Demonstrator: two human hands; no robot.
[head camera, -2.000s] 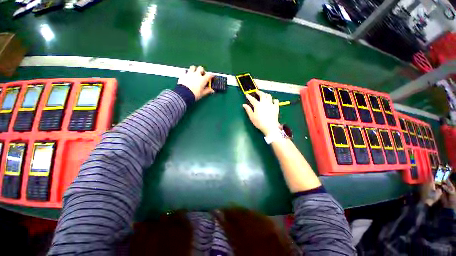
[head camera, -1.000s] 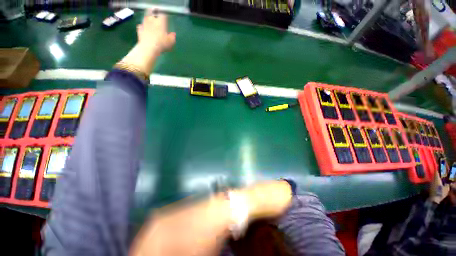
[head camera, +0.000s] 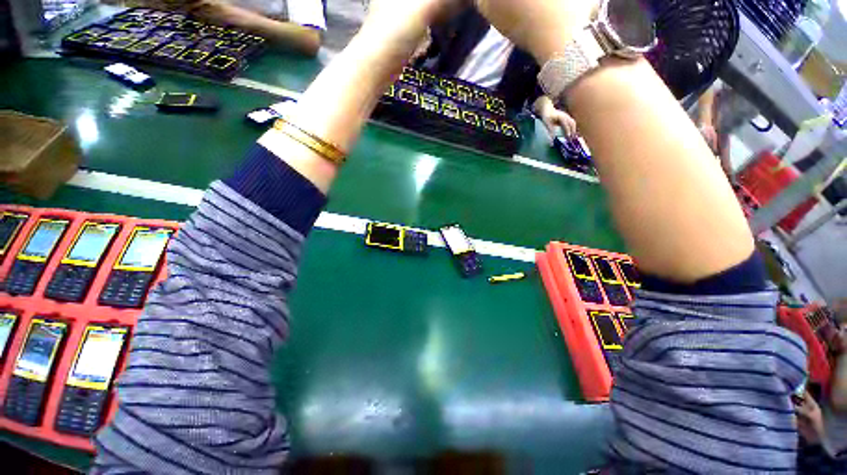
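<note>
Both my forearms reach up and away from me. My left hand (head camera: 401, 17) and my right hand (head camera: 531, 20) are cut off by the top edge, close together; their fingers and anything in them are hidden. On the green bench (head camera: 436, 343) below them, a black keypad phone (head camera: 397, 237) with a dark screen lies sideways at the white line. Beside it another phone (head camera: 460, 250) lies tilted with a white-lit screen. A slim yellow stick (head camera: 507, 277) lies to their right.
A red tray (head camera: 60, 311) of lit phones is at left. Another red tray (head camera: 578, 345) is at right, partly behind my right arm. A cardboard box (head camera: 35, 153) is at far left. Across the bench are loose phones (head camera: 188, 102), black trays (head camera: 446, 109) and another person's hand (head camera: 555, 119).
Both hands have risen from the bench area to the top edge. The two loose phones, handled two seconds ago, now lie released on the bench. The view has tilted up.
</note>
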